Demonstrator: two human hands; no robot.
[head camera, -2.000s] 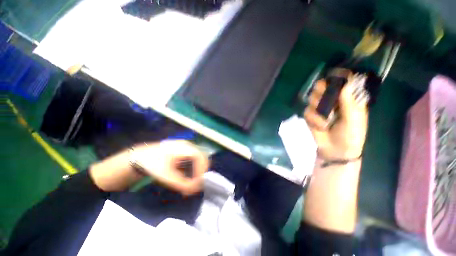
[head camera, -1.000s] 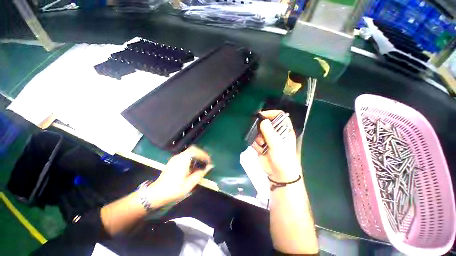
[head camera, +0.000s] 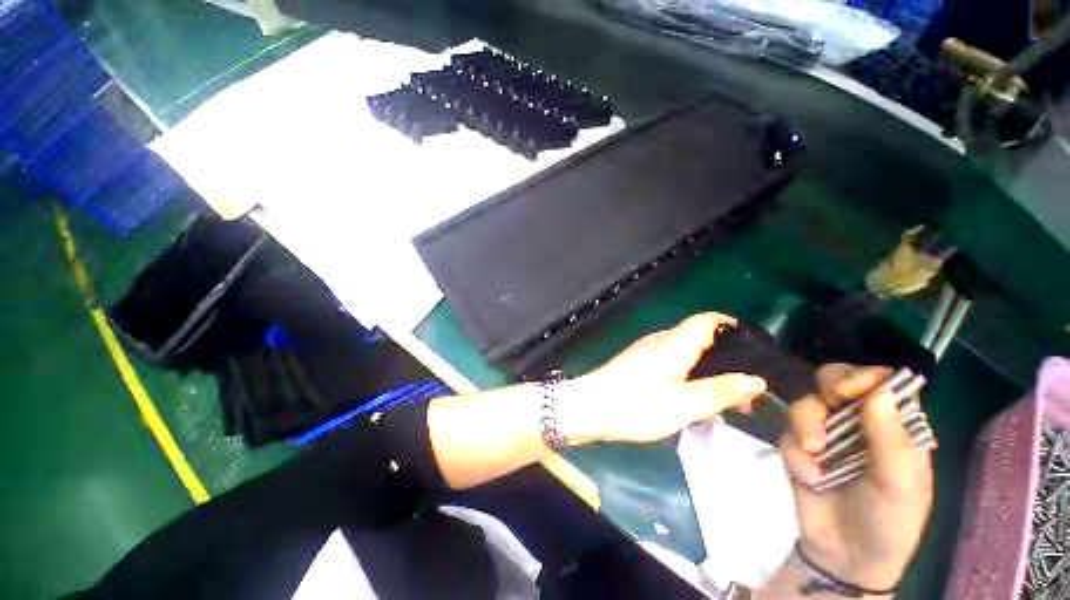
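Observation:
My left hand grips the left end of a black plastic part between thumb and fingers. My right hand touches the part's right end and holds several silver metal pins fanned out under the thumb. The two hands meet around the part, over the green bench. The black block lies just behind them, partly hidden. A white paper or cloth lies below, at the bench edge.
A long black tray lies behind my left hand, with pin ends along its near side. Black parts stand in rows on a white sheet. A pink basket of pins is at right, beyond a yellow-brown taped piece.
My left hand has moved right and up from the bench edge to meet my right hand at the black part. The view has shifted, so the basket is now mostly cut off.

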